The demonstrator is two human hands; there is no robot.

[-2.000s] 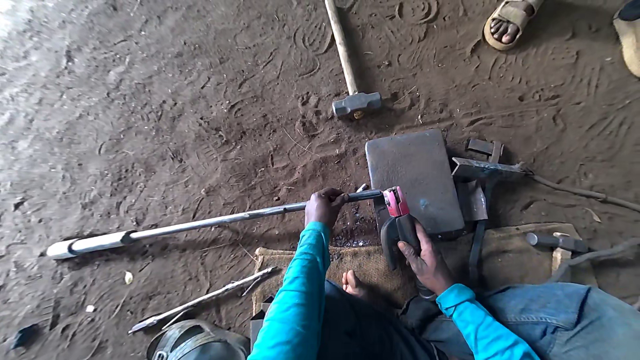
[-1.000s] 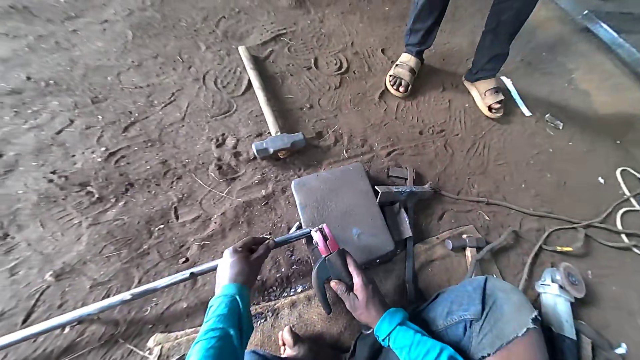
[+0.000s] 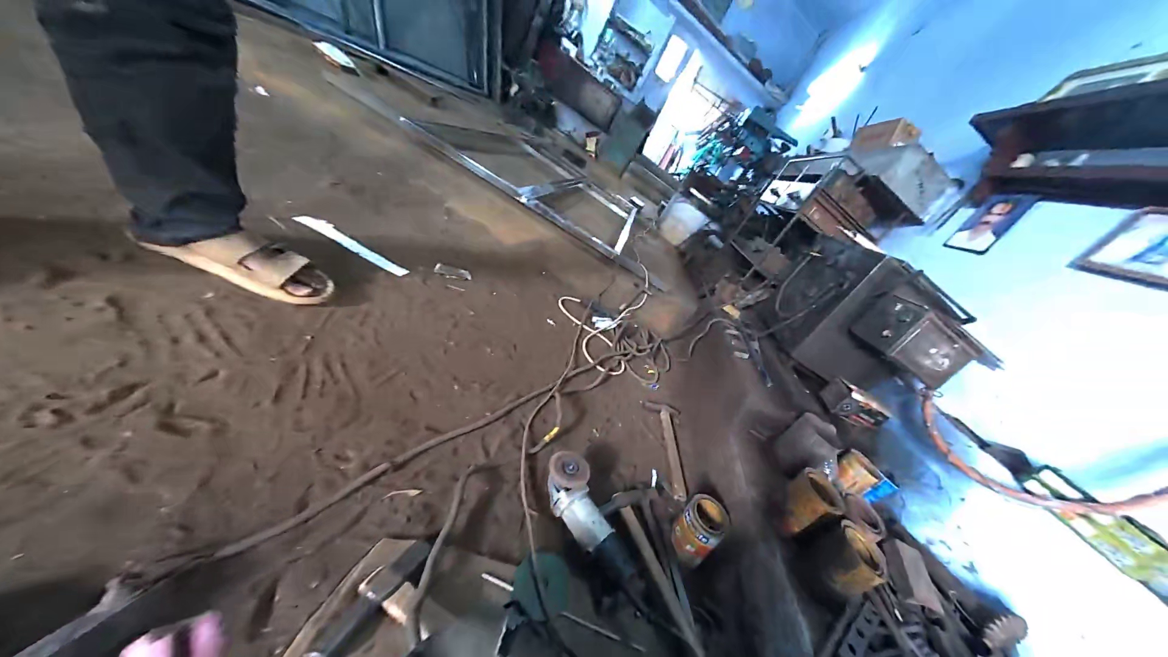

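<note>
Neither my left hand nor my right hand shows in the head view. A blurred pink object (image 3: 182, 637) pokes in at the bottom left edge; what holds it is hidden. Near the bottom centre lies an angle grinder (image 3: 584, 520) with its disc uppermost. To its right are a hammer's wooden handle (image 3: 655, 566) and a paint can (image 3: 701, 529). Another hammer (image 3: 672, 447) rests on the dirt above them. A green disc (image 3: 541, 586) lies left of the grinder, beside a hammer head (image 3: 401, 570).
Cables (image 3: 438, 441) run over the dirt to a tangle (image 3: 620, 342). A person's sandalled foot (image 3: 260, 265) stands at upper left. Behind lies a welded metal frame (image 3: 538, 196). Rusty cans (image 3: 812, 500) and a metal cabinet (image 3: 858, 310) line the right wall.
The view has swung far to the right and up. Both hands, the long metal bar and the sledgehammer have left the picture; the workshop wall and cabinets have come in.
</note>
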